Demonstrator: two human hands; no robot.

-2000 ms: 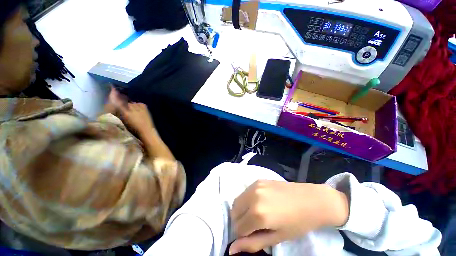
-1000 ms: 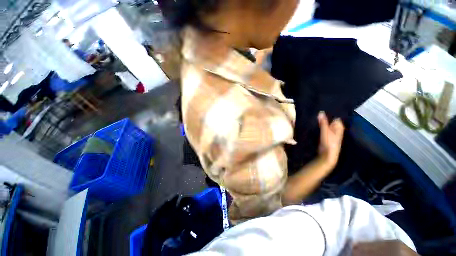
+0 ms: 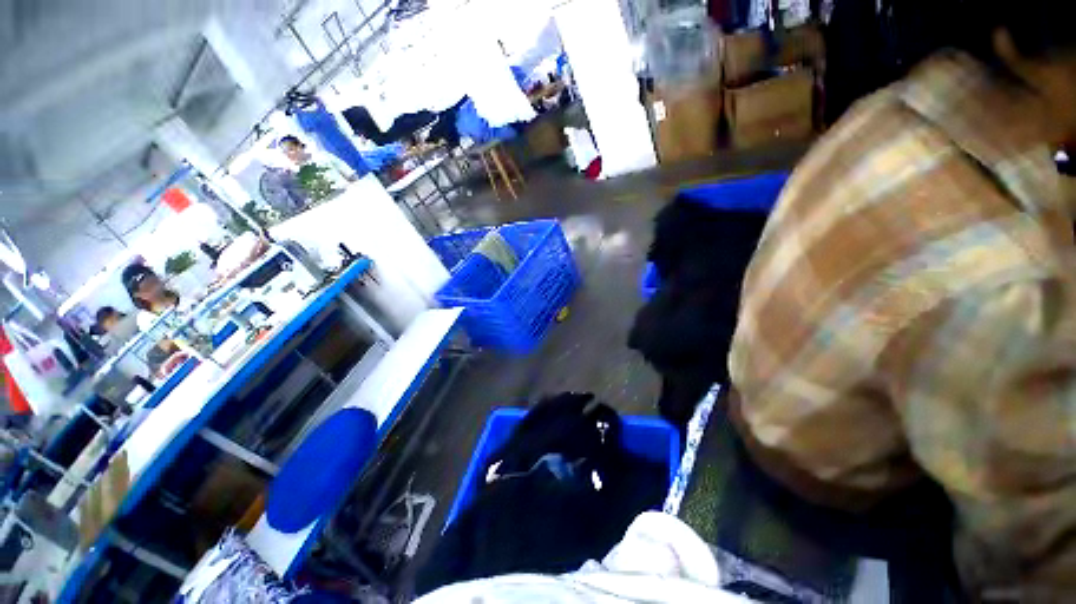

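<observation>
Neither of my hands is in the picture; only a white sleeve [image 3: 643,566] of mine shows at the bottom edge. Nearest in front, a blue crate [image 3: 669,439] on the floor holds a pile of black cloth [image 3: 537,478] with small white bits on it. A person in a tan plaid shirt [image 3: 873,295] sits at the right, back towards me, cut off by the right edge. The sewing machine and its table are out of view.
A blue crate [image 3: 510,283] stands on the floor further off. Black garments [image 3: 702,260] hang over another blue crate [image 3: 743,192]. Workbenches with a round blue seat [image 3: 321,470] are at left, with several people behind. Cardboard boxes [image 3: 769,112] stand at the back.
My view has swung far left, away from the sewing table. The plaid-shirted person now appears at the right. My hand, partly visible before at the bottom, is out of the picture.
</observation>
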